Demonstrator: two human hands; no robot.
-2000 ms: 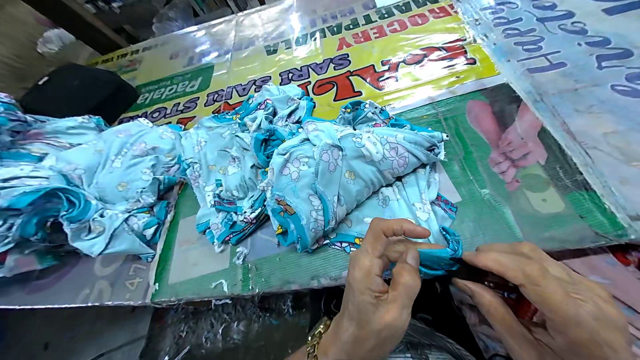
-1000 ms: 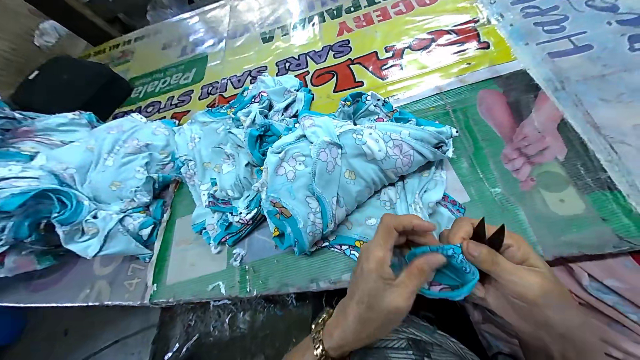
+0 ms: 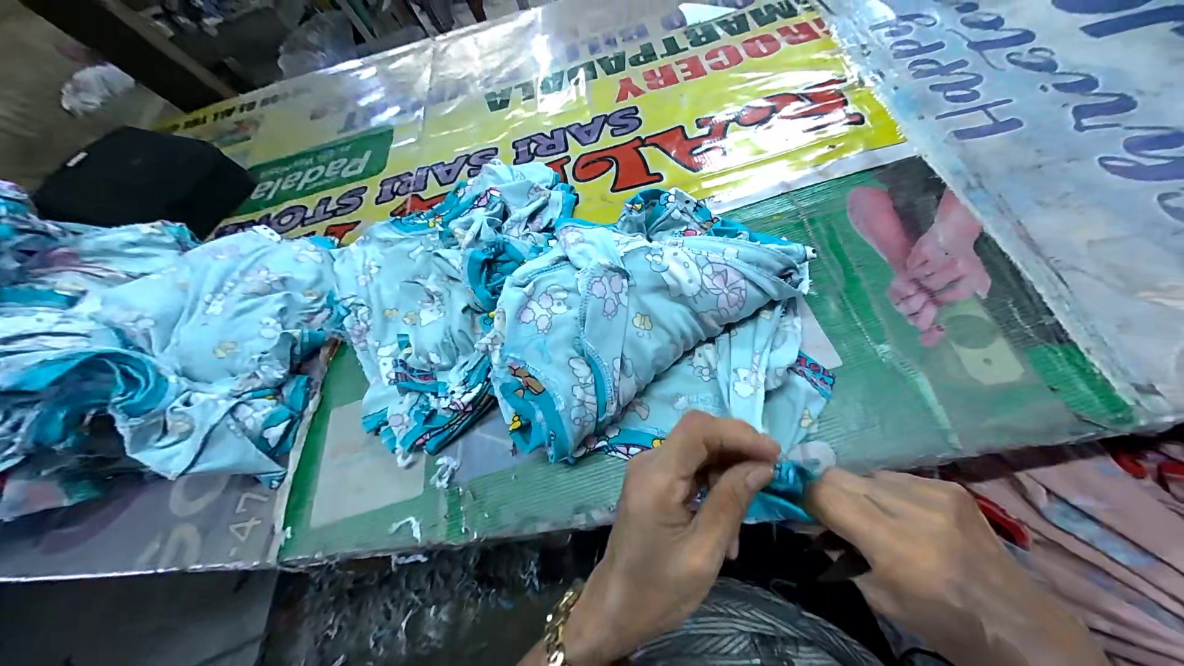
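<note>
Light blue printed fabric pieces with teal edging lie heaped on the table. At its front edge my left hand pinches something small beside a teal fabric edge. My right hand holds the other side of that teal edge, its fingertips partly hidden. Under the right palm a dark blade-like tool shows, blurred; it looks like small thread snips.
A second pile of the same fabric is at the left, with a black object behind it. Printed tarpaulin panels cover the table. Pink fabric lies below the right edge; lint and thread scraps are below the front.
A second ago the dark blades pointed up above my right hand; now they are low beneath it. The teal edge, then spread in a loop between my hands, is now bunched.
</note>
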